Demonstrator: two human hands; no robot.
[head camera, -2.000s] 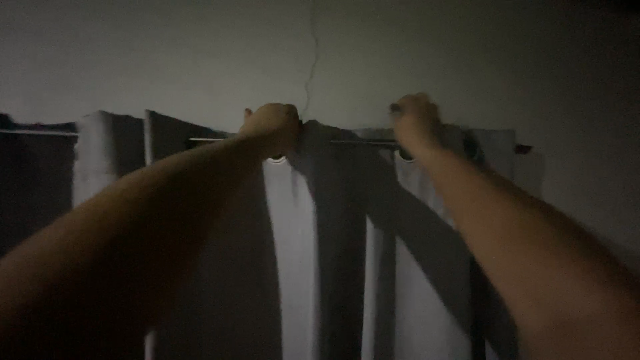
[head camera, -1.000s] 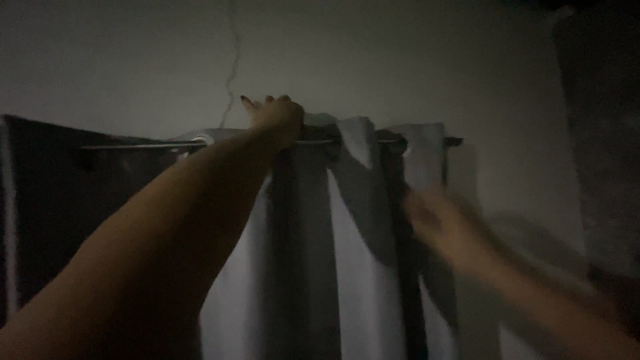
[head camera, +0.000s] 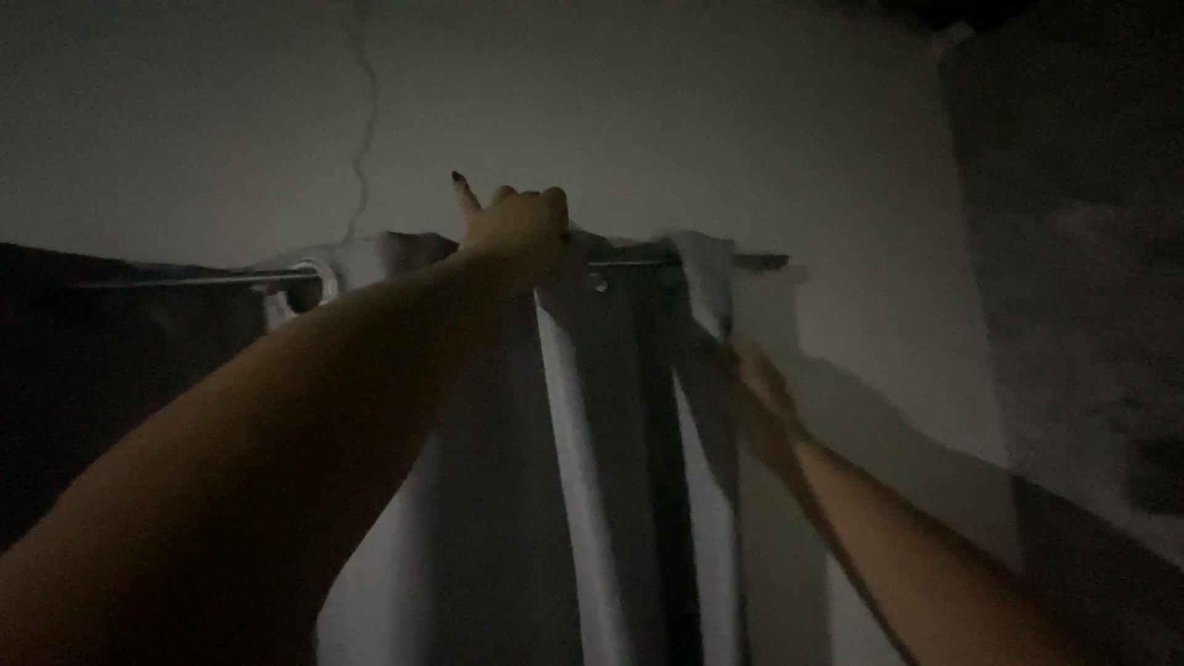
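A grey grommet-top curtain hangs in folds from a thin metal curtain rod. Up at the rod, my left hand grips the curtain's top edge, its little finger or thumb sticking up. My right hand is lower, at the curtain's right edge beneath the rod's end; it is blurred, and whether its fingers hold the fabric cannot be told. One metal grommet shows left of my left hand, around the rod.
Behind the rod is a pale wall with a crack running down it. A darker wall surface stands at the right. Dark fabric hangs at the far left. The light is dim, and shadows fall on the wall.
My right hand has come down from the rod to the curtain's right edge. My left hand remains up at the rod. The view has swung to the right.
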